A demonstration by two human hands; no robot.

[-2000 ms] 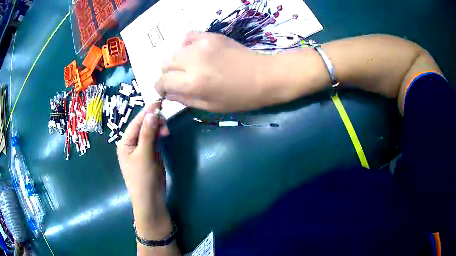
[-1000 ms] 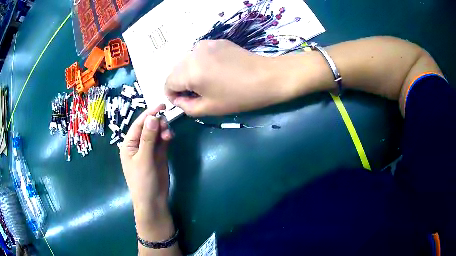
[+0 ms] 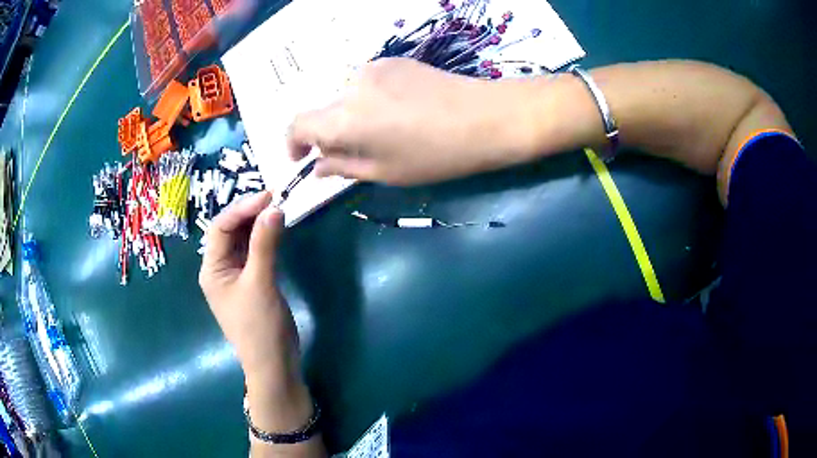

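A short black lead (image 3: 296, 182) runs between my two hands over the lower edge of the white paper sheet (image 3: 269, 82). My left hand (image 3: 251, 259) pinches its lower end between thumb and fingertips. My right hand (image 3: 403, 125) is closed around its upper end; its fingertips are partly hidden. A pile of black leads with dark red tips (image 3: 457, 40) lies on the paper beyond my right hand. One lead with a white marker sleeve (image 3: 414, 223) lies on the green table below my right forearm. White marker sleeves (image 3: 224, 186) lie loose left of the paper.
Orange connector housings (image 3: 210, 93) lie at the upper left, beside a clear tray of orange housings (image 3: 170, 40). Yellow (image 3: 175, 192), red (image 3: 141, 219) and black-and-white bunches (image 3: 107, 201) lie left of the sleeves. A clear plastic bag (image 3: 47, 331) is at the left edge. Yellow tape (image 3: 627, 228) marks the table.
The right hand has shifted at the lead, and a length of black lead now shows between the hands. The white piece seen at the fingertips a second ago is no longer distinct. The left hand moved slightly left.
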